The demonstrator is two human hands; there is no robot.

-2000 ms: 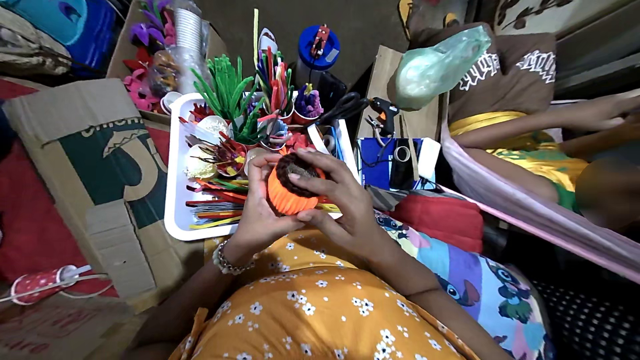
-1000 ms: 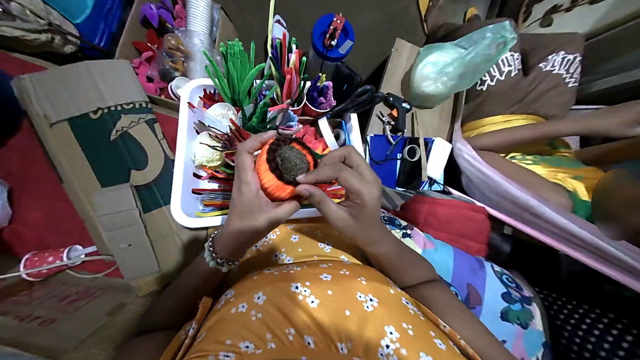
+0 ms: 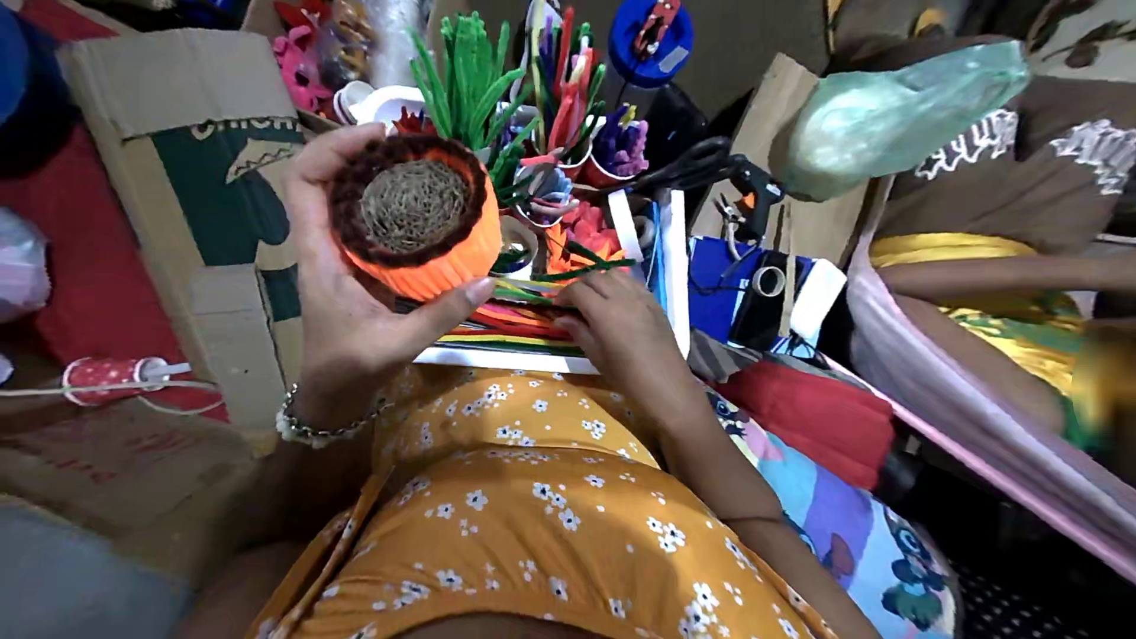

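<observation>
My left hand [image 3: 355, 293] holds up a small round pot [image 3: 453, 257] wrapped in orange pipe cleaners, with a dark brown fuzzy rim and a greyish-brown fibrous filling [image 3: 415, 206] on top. My right hand [image 3: 617, 324] is over the white tray [image 3: 506, 358], its fingertips at a bunch of loose coloured pipe cleaners [image 3: 510, 324]; whether it grips any cannot be told. Green pipe cleaners [image 3: 470, 80] stand upright behind the pot. Beside them are red and mixed ones [image 3: 572, 98] and a cup of purple pieces [image 3: 621, 146]. Orange pieces [image 3: 581, 240] lie behind my right hand.
A black glue gun [image 3: 754, 191] and pliers [image 3: 732, 222] lie right of the tray, near a blue box [image 3: 710, 275]. A green plastic bag [image 3: 887, 124] is behind them. Another person's arm [image 3: 1003, 271] shows at right. Flattened cardboard [image 3: 213, 328] lies at left, beside a red cup-like object [image 3: 111, 380] with a cord.
My right hand has left the orange pot and moved to the loose pipe cleaners in the tray. My left hand now holds the pot alone, farther left, with its top tipped toward the view.
</observation>
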